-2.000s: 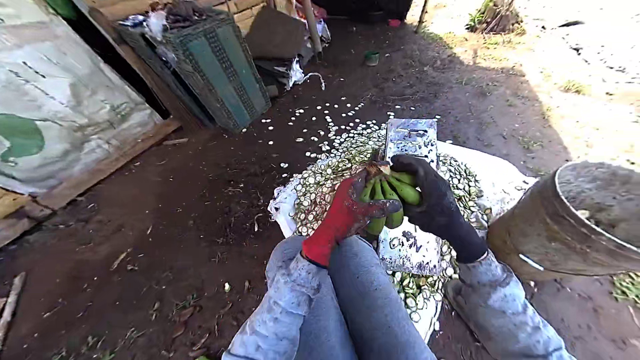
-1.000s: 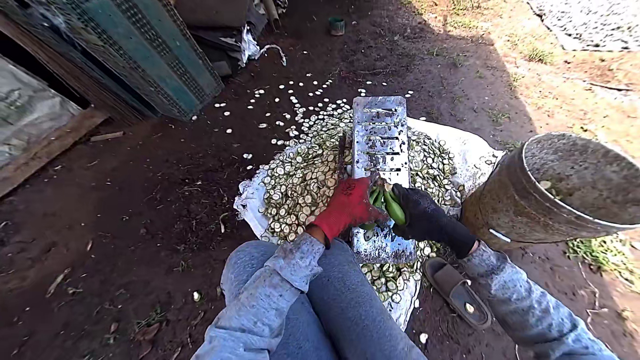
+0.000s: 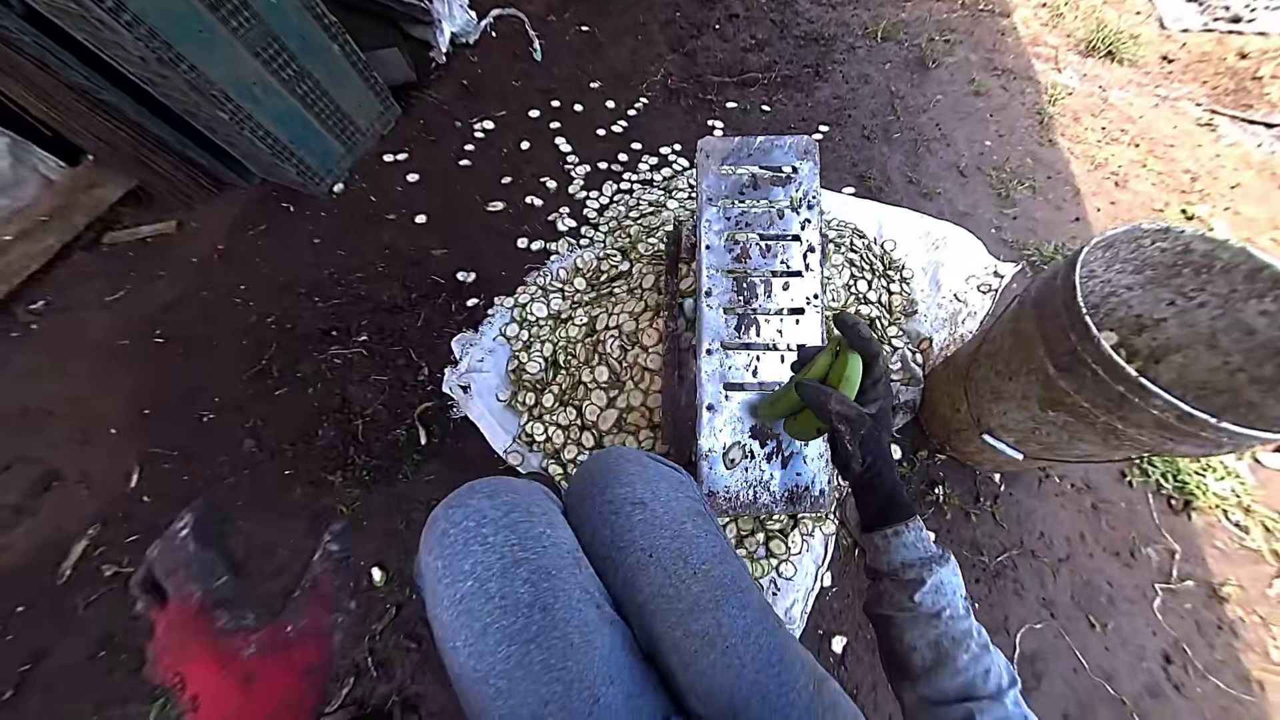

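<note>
My right hand, in a dark glove, holds a few green bananas over the lower part of a metal slicing board. The board has several crosswise slots and lies above a heap of round green-edged slices on a white sack. My left hand, in a red glove with dark fingertips, is off to the lower left, blurred by motion. Its fingers are spread and nothing shows in it.
A large dirty bucket leans at the right beside the sack. Loose slices lie scattered on the dark soil beyond the heap. A teal slatted crate stands at the upper left, near a wooden plank.
My left hand has let go of the bananas and moved away to the lower left. My right hand still holds fruit at the board. The view has tilted down.
</note>
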